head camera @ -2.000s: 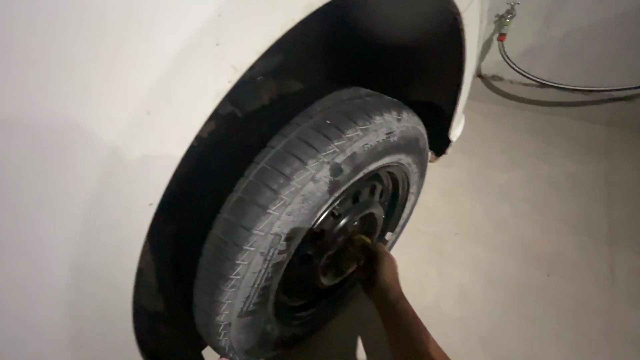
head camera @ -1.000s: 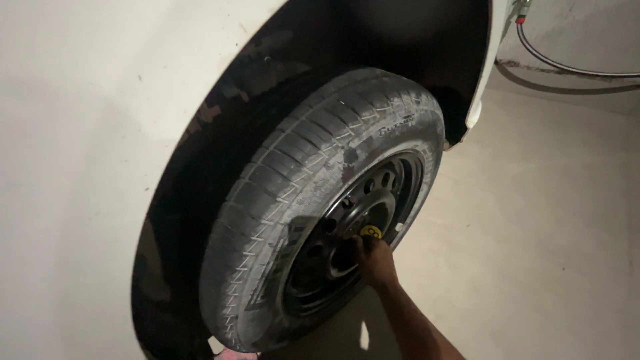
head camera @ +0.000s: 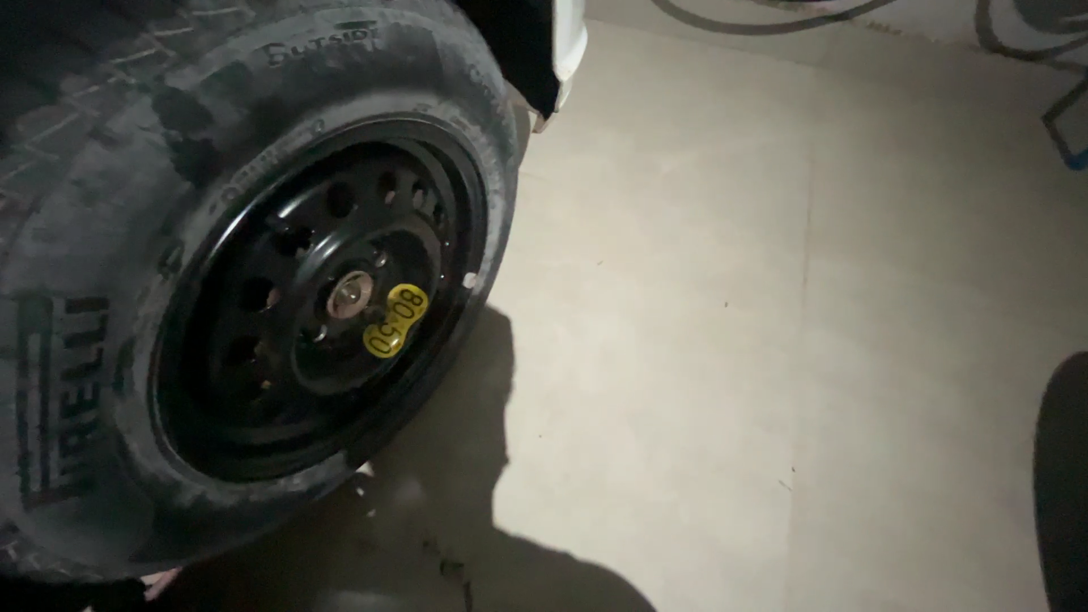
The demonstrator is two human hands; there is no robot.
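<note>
A Pirelli tyre (head camera: 76,212) on a black steel wheel rim (head camera: 323,204) fills the left side of the head view, tilted beside the car. The hub centre (head camera: 350,294) shows through the rim's middle hole, with bolt holes around it. A yellow sticker (head camera: 396,320) is on the rim's centre disc. Neither of my hands can be made out. A small pinkish patch (head camera: 161,582) shows below the tyre at the lower left; what it is, I cannot tell.
White bodywork (head camera: 569,42) ends beyond the tyre's upper right. Pale floor (head camera: 663,297) spreads to the right, with shadows across it. A hose (head camera: 756,30) curves along the top. A dark rounded shape (head camera: 1062,484) stands at the right edge.
My right hand, earlier at the wheel's centre, has left it and is out of view. The hub and the whole yellow sticker now show. The view has moved closer to the wheel.
</note>
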